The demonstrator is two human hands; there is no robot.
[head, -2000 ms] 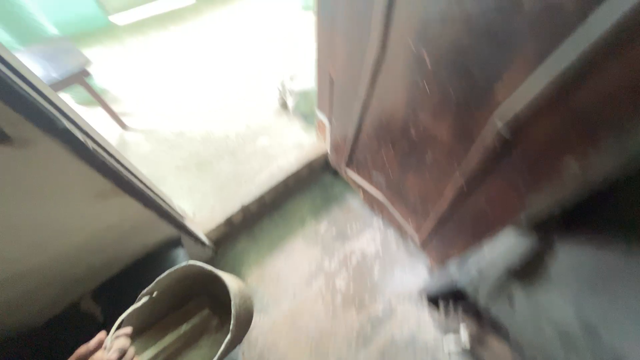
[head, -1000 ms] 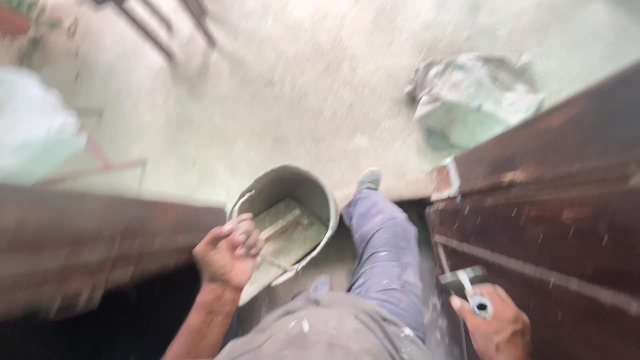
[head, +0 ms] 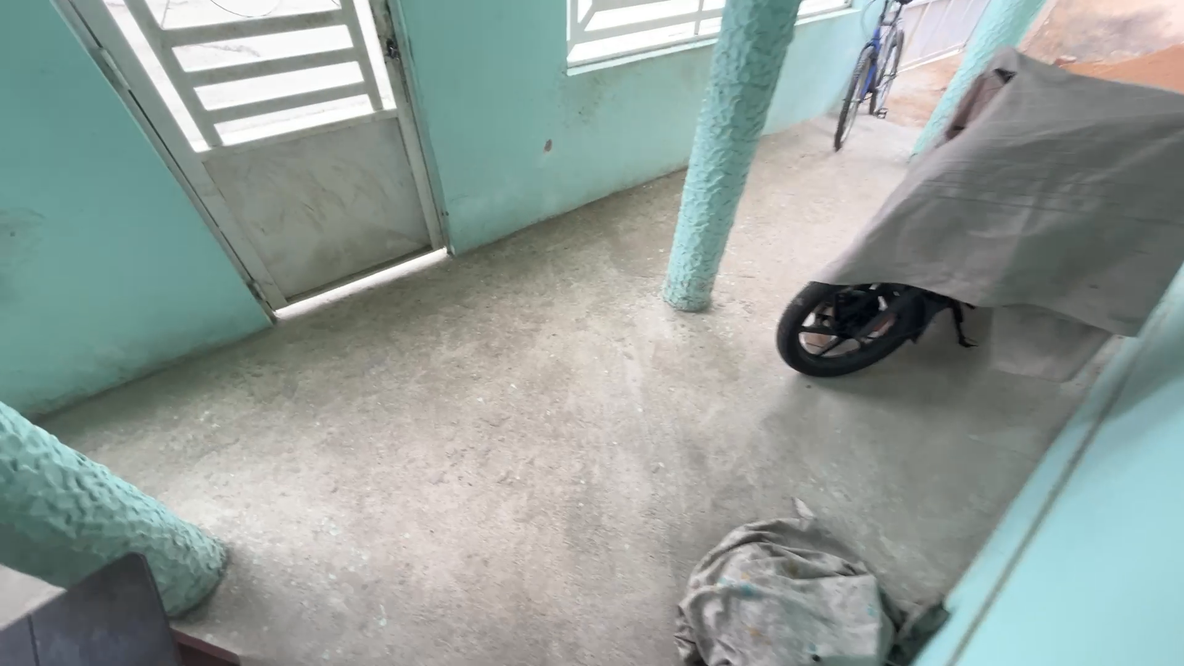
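Observation:
Neither my left hand nor my right hand shows in the head view now, and the bucket is out of sight too. A crumpled, paint-stained cloth (head: 786,592) lies on the concrete floor at the bottom right, close to the turquoise wall. Farther back on the right, a grey cover (head: 1027,194) is draped over a motorcycle, whose black wheel (head: 846,328) sticks out below it. What my hands hold at this moment is hidden.
A textured turquoise column (head: 731,148) stands mid-floor, another (head: 102,509) at lower left beside a dark piece of furniture (head: 102,615). A metal door (head: 319,199) is set in the far wall. A blue bicycle (head: 869,79) stands at the back.
The view has swung up and outward across the floor. Both hands, the bucket in the left and the tool in the right, have left the picture.

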